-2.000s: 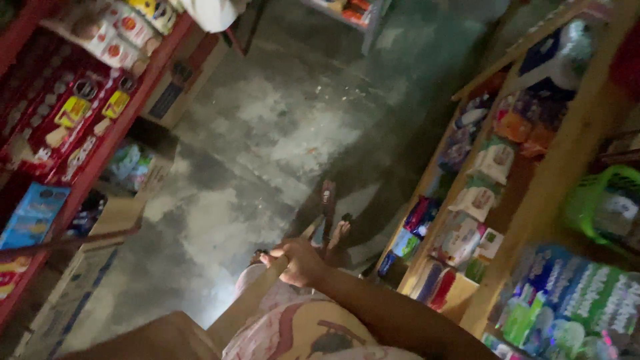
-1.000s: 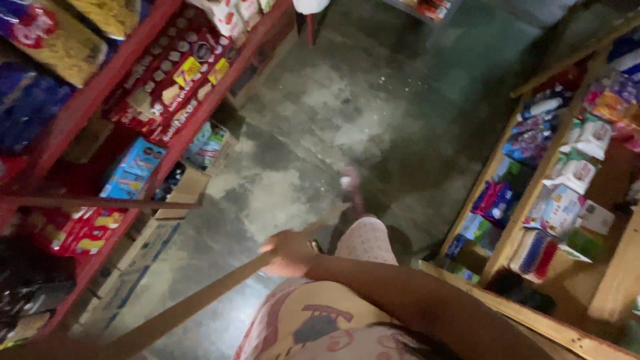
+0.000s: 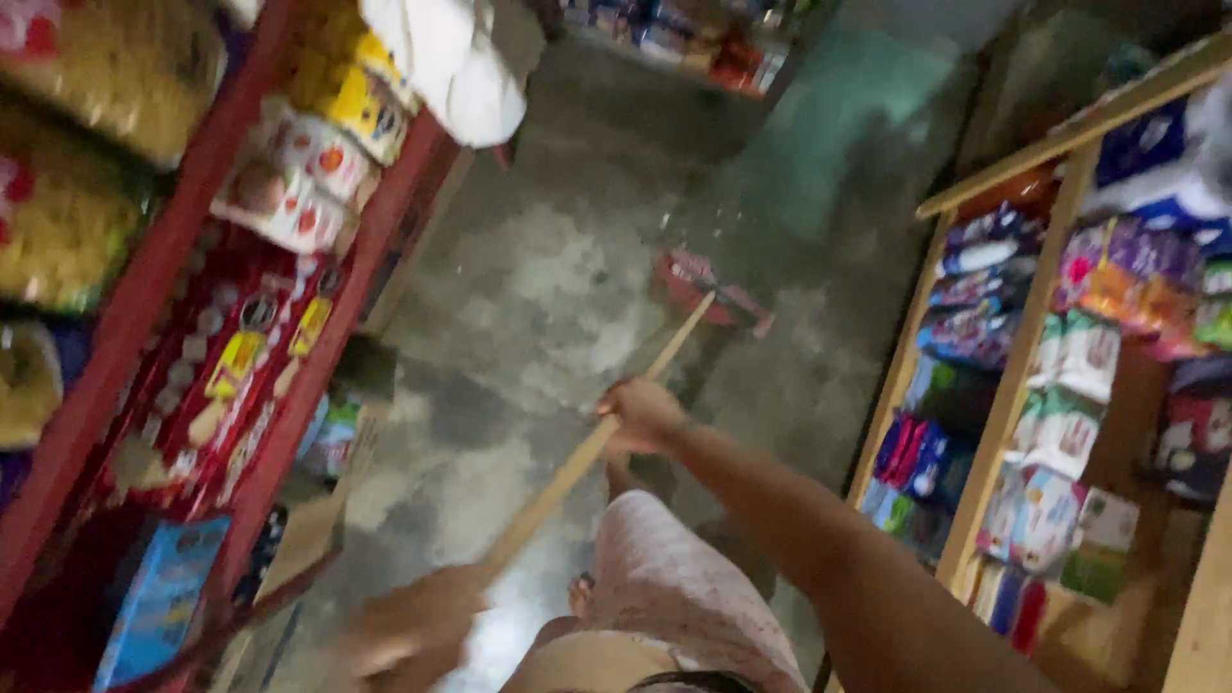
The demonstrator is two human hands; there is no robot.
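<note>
A long wooden handle (image 3: 549, 500) runs slantwise from the lower left to a reddish mop or broom head (image 3: 712, 294) on the concrete floor. My right hand (image 3: 643, 416) is closed around the handle's middle, in front of my body. Lower down at the left, my left hand (image 3: 414, 626) is blurred and wraps the handle's upper end. Small pale bits (image 3: 717, 226) lie on the floor just beyond the reddish head. One bare foot (image 3: 580, 594) shows below, beside my patterned clothing.
Red shelves (image 3: 385, 212) with packaged goods line the left side, with a cardboard box (image 3: 298, 558) low beside them. Wooden shelves (image 3: 1020, 385) with packets stand at the right. Another stocked shelf (image 3: 674, 48) is at the far end, and a white object (image 3: 481, 91) hangs out at the upper left.
The reddish head, not clearly seen two seconds ago, now shows on the floor ahead. My left hand has come into view on the handle. The view has shifted.
</note>
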